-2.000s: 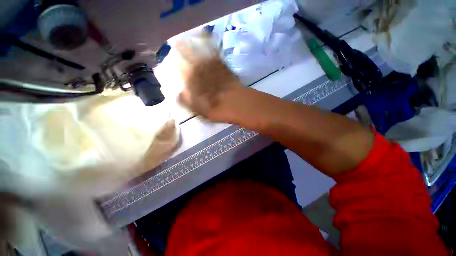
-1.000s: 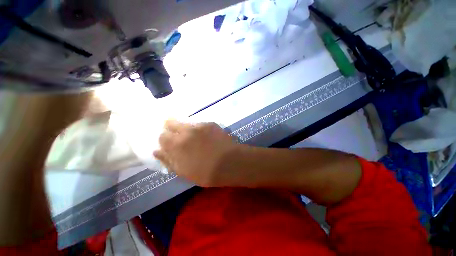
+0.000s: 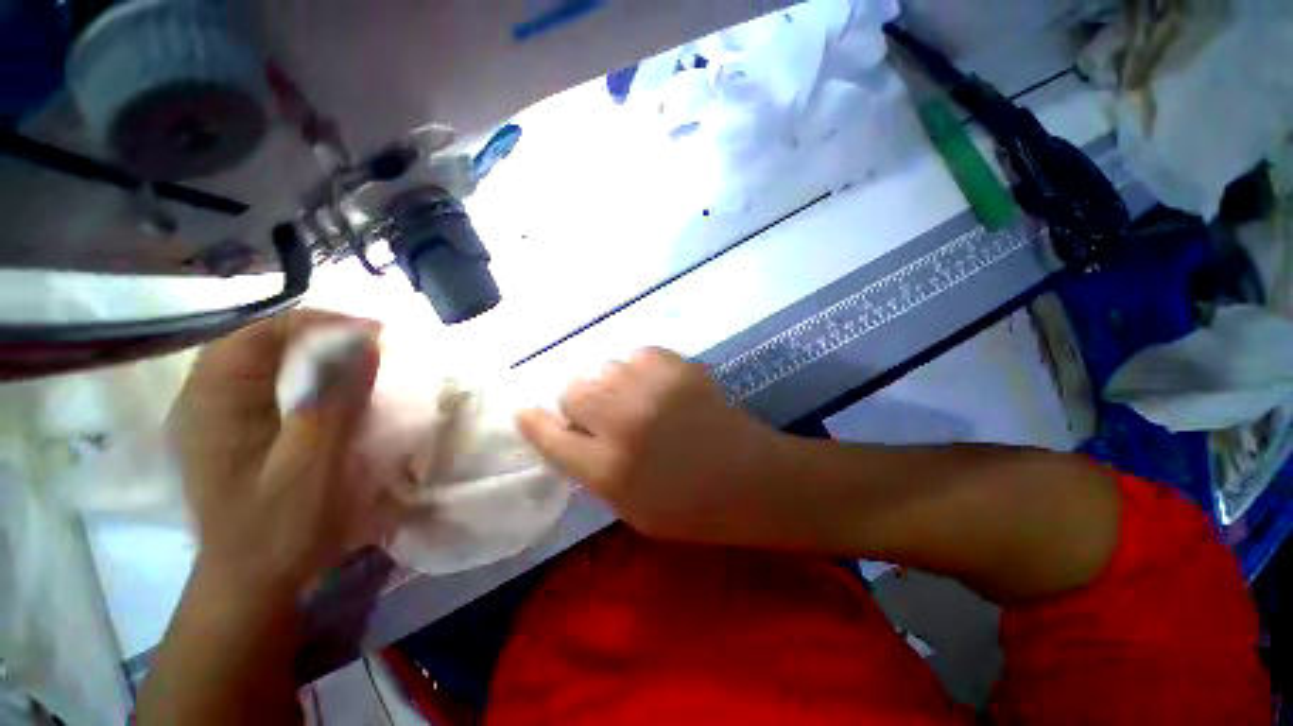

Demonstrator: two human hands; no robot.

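Observation:
A thin cream cloth piece (image 3: pixel 482 496) lies over the front of the white machine bed, between my hands and left of the dark cylindrical attachment (image 3: pixel 451 267). My left hand (image 3: pixel 262 454) is blurred, at the cloth's left side, closed on its folds, with white material around the thumb. My right hand (image 3: pixel 659 440) is at the cloth's right edge, fingers curled and thumb against the cloth, pinching it. The needle area beside the attachment is too unclear to make out.
The machine head (image 3: pixel 567 57) spans the upper left, with a round dial (image 3: pixel 170 92). A ruler strip (image 3: pixel 879 312) runs along the front edge. White scraps (image 3: pixel 766 85), a green-handled tool (image 3: pixel 967 163) and a black bundle (image 3: pixel 1064 199) lie right. More cloth (image 3: pixel 1205 369) is at far right.
My left hand has come in from the left edge to the cloth beside the attachment. My right hand has moved slightly right. The cloth now spreads between both hands over the front edge.

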